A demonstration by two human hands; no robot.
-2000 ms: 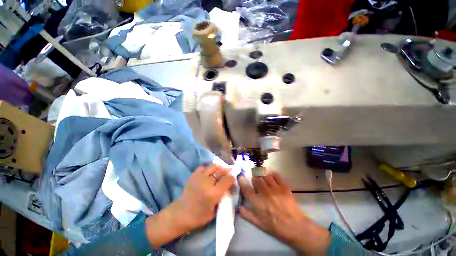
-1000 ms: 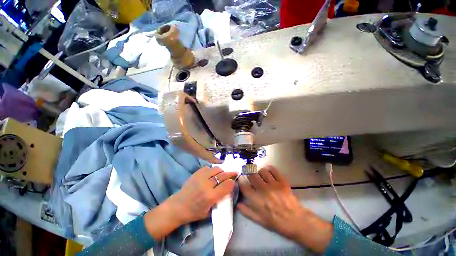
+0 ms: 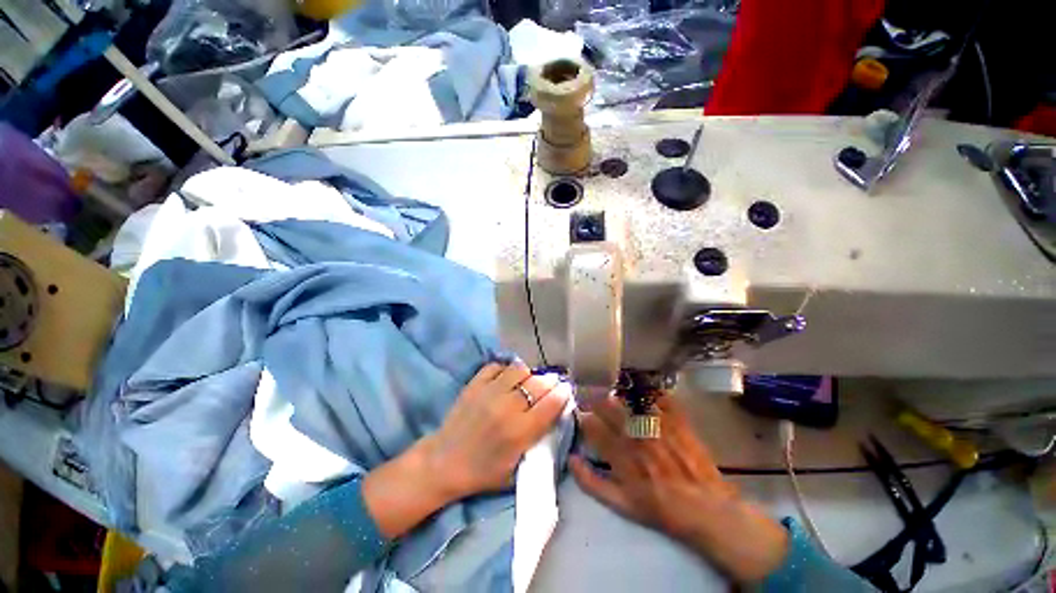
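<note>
The cream-white sewing machine head [image 3: 915,261] crosses the view from centre to right. My left hand [image 3: 492,429], with a ring, holds the white strip [image 3: 535,498] just left of the needle area, thumb and fingers closed on its edge. The strip hangs down toward me. My right hand [image 3: 654,463] lies spread and palm down on the machine bed, right of the strip, partly behind the thread tension dial [image 3: 643,424]. The needle and presser foot are hidden. The light blue and white garment pieces [image 3: 347,348] are heaped left of the needle.
A smartphone [image 3: 792,397] with a white cable lies under the machine arm. Black scissors [image 3: 901,492] and a yellow-handled tool [image 3: 938,439] lie at right. A second machine [image 3: 58,307] stands far left. Clear plastic bags [image 3: 654,58] and red cloth [image 3: 793,58] are behind.
The view has shifted, so the machine head sits further right and lower than one second ago. Both hands stay by the needle area, the right fingers now flatter and further under the head.
</note>
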